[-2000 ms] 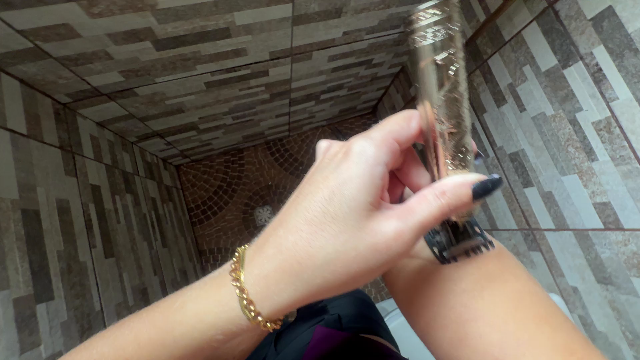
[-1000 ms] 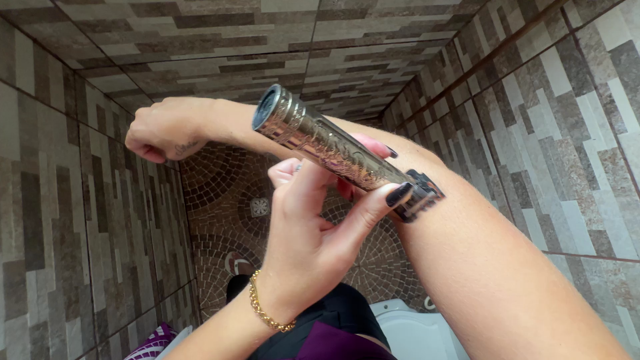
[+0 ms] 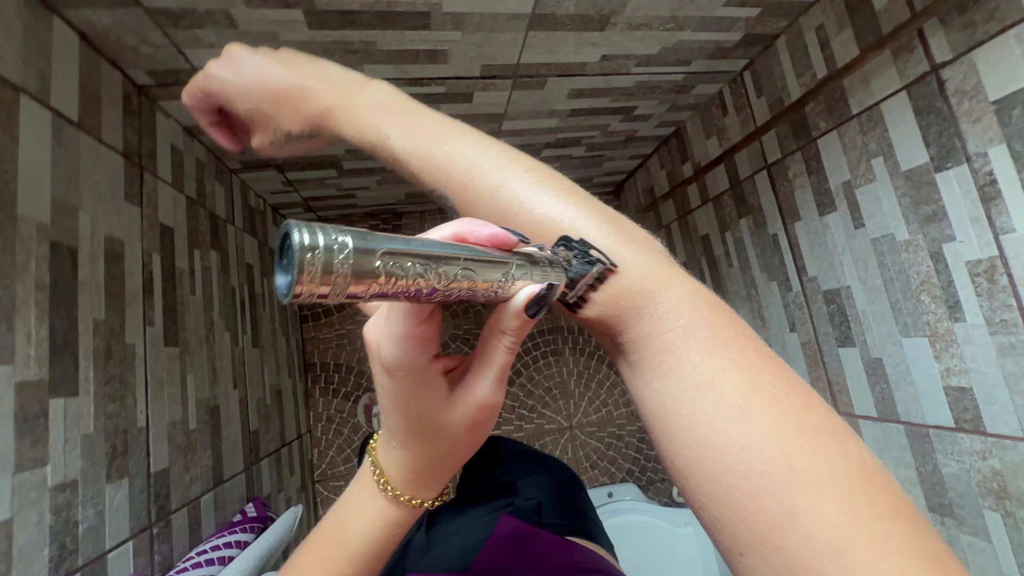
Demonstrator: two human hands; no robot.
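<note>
My left hand (image 3: 436, 364) comes up from the lower middle with a gold chain bracelet at its wrist and grips an engraved metal hair trimmer (image 3: 432, 266) around the body. The trimmer lies nearly level, its round end toward the left. Its black comb guard (image 3: 584, 274) rests against my right forearm near the elbow. That arm enters at the lower right, crosses above the trimmer and bends toward the upper left, where my right hand (image 3: 256, 100) is closed in a fist. Part of the palm is turned away from view.
Tiled walls (image 3: 872, 240) stand close on both sides and ahead. Below is a mosaic floor (image 3: 568, 392). A white toilet (image 3: 656, 532) is at the bottom right of my lap, and purple patterned cloth (image 3: 228, 544) lies at the lower left.
The trimmer has turned from upright to nearly level, and its comb guard now sits closer to the elbow crease. My right fist, hidden two seconds ago, shows at the upper left.
</note>
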